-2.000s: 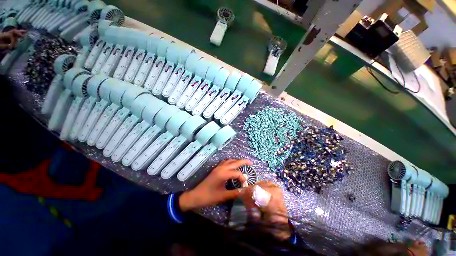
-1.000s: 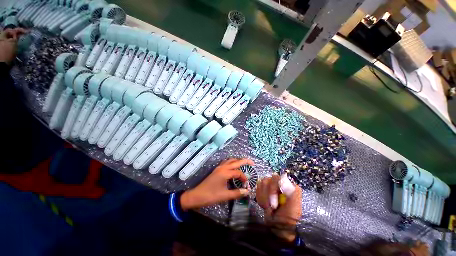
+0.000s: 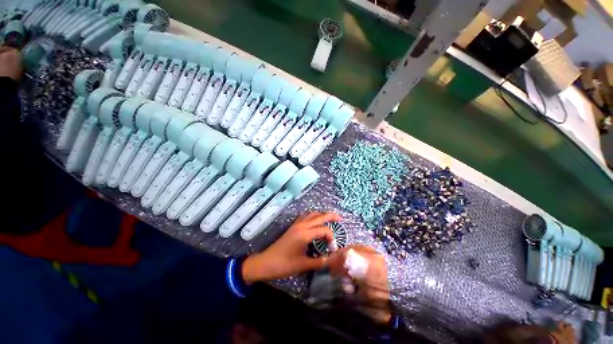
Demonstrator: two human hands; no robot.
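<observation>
A mint handheld fan lies at the front edge of the film-covered bench; its round dark grille (image 3: pixel 331 238) faces up and its handle is blurred and partly hidden. My left hand (image 3: pixel 290 251) holds the fan head, thumb and fingers around the grille's left side. My right hand (image 3: pixel 370 281) is closed around a white object (image 3: pixel 355 263), a bottle or small tool, right beside the fan. Its tip is hidden by the hand.
Two long rows of fans (image 3: pixel 201 158) lie at left. A mint parts pile (image 3: pixel 368 180) and a dark parts pile (image 3: pixel 427 211) lie beyond my hands. A fan batch (image 3: pixel 564 259) is at right. A metal post (image 3: pixel 423 60) stands by the green belt. Another person's hand (image 3: pixel 10 64) is far left.
My right hand moved away from the fan and has come back left beside it. My left hand stays on the fan head. The fans on the belt have moved right.
</observation>
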